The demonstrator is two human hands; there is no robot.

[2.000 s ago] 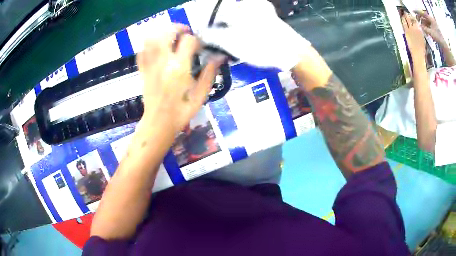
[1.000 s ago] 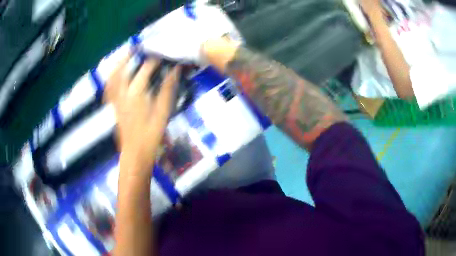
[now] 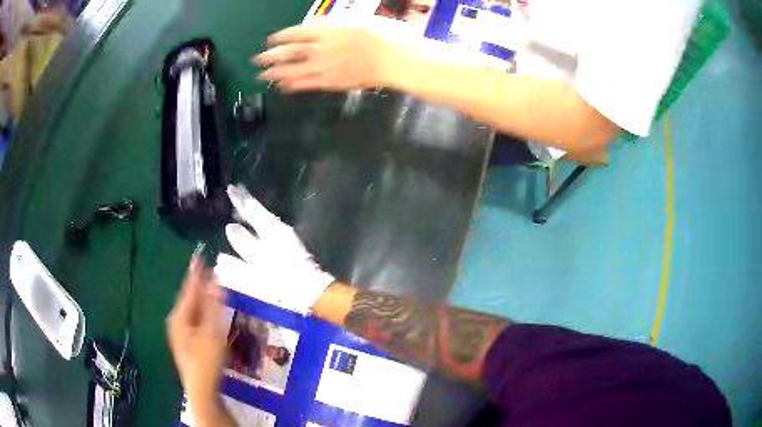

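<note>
A long black housing (image 3: pixel 174 150) with a silver-white strip inside lies on the green surface (image 3: pixel 125 150), at upper left. My right hand (image 3: pixel 271 258), in a white glove, is just below and right of its near end, fingers apart and empty. Whether the fingertips touch the housing is unclear. My left hand (image 3: pixel 198 325) is bare and blurred, below the housing and left of the glove, with its fingers pointing up. A tiny pale spot shows at its fingertips; I cannot tell if it holds anything. A small dark piece (image 3: pixel 249 108) lies right of the housing.
A white cover (image 3: pixel 46 300) lies at left. A second housing (image 3: pixel 102 404) is cut off at bottom left, a thin black cord (image 3: pixel 131 275) running up from it. A neighbouring person's hand (image 3: pixel 313 60) reaches in above the dark table (image 3: pixel 376 200). A printed sheet (image 3: pixel 372 384) lies below my glove.
The view has swung right. The housing, earlier under my hands on the printed sheet, now lies on the green surface. My hands are off its top, and the neighbour's hand is much closer.
</note>
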